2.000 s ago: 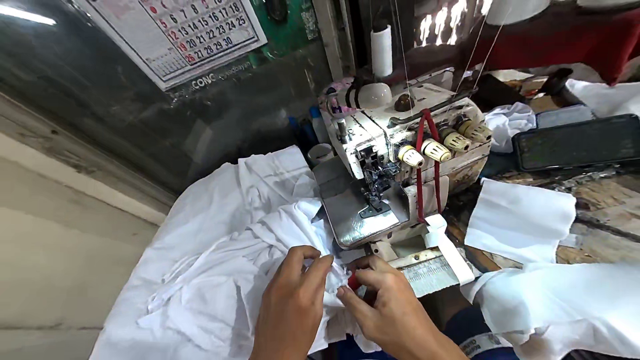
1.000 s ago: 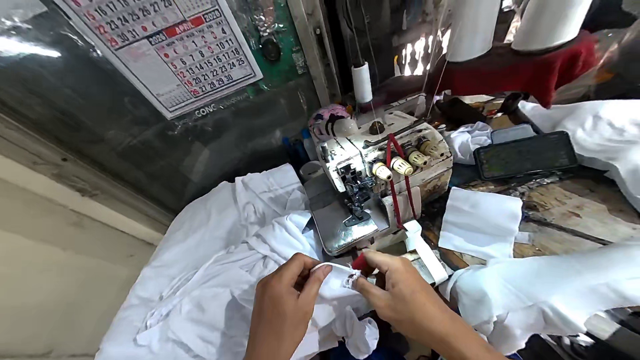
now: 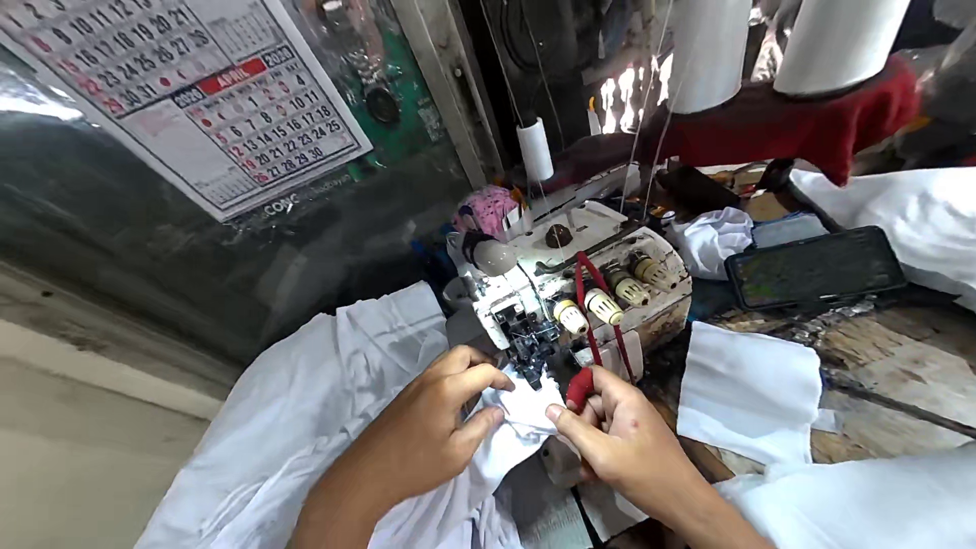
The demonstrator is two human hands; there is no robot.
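Note:
An overlock sewing machine (image 3: 602, 267) stands at the centre, its lamp lighting the presser foot area. White fabric (image 3: 526, 408) lies on the machine's plate, its edge at the foot. My left hand (image 3: 435, 419) rests on this cloth at the left, thumb and fingertips touching it. On the other side my right hand (image 3: 625, 435) pinches the cloth's edge between thumb and fingers. A red-handled tool or red finger cover (image 3: 581, 387) shows at the right hand's index finger; which one I cannot tell. The rest of the white cloth (image 3: 305, 419) spreads down to the left.
A square white cloth piece (image 3: 747, 393) and a dark phone (image 3: 816, 267) lie on the worn wooden table (image 3: 900, 366) at the right. More white fabric (image 3: 862, 496) lies at lower right. Large thread cones (image 3: 709, 57) stand behind on red cloth. A calendar (image 3: 229, 99) hangs at upper left.
Both hands have moved up to the machine's presser foot with the cloth edge, which was held in front of the plate before. The view has come nearer the machine.

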